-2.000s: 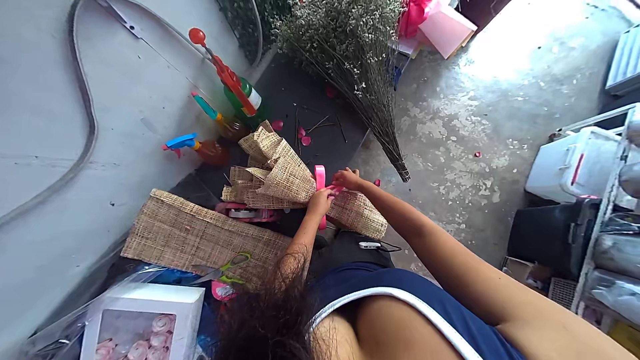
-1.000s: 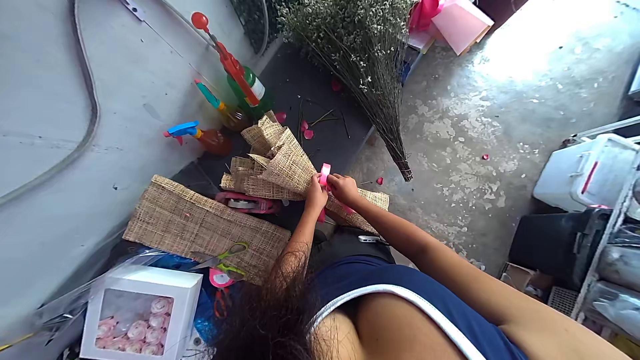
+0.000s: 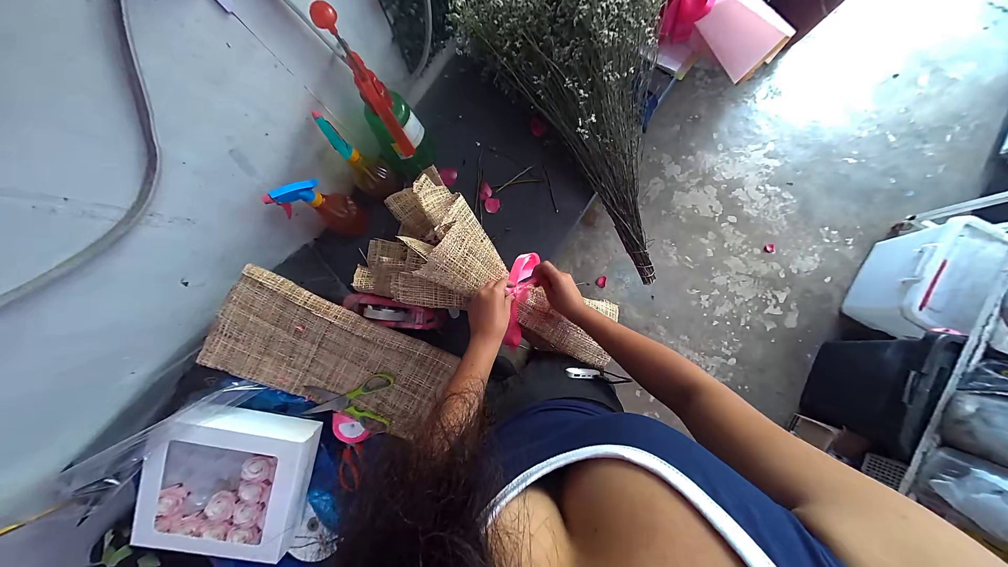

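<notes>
A bouquet wrapper of woven natural mesh lies across my lap and the dark surface, gathered at its middle. Pink ribbon circles the gathered part, with a loop standing up and a tail hanging down. My left hand pinches the ribbon against the wrapper from the left. Fingers of my right hand hold the ribbon's loop on the right side. What the wrapper holds inside is hidden. Left of it lies a flat folded piece of the same mesh, with green-handled scissors on it.
Spray bottles and a green pump bottle stand by the wall. A large bunch of dried filler flowers lies beyond the wrapper. A white windowed box of pink roses sits at lower left. Storage bins line the right.
The pink ribbon now shows a larger raised loop and a lower tail between my hands. My right hand has shifted slightly away from my left.
</notes>
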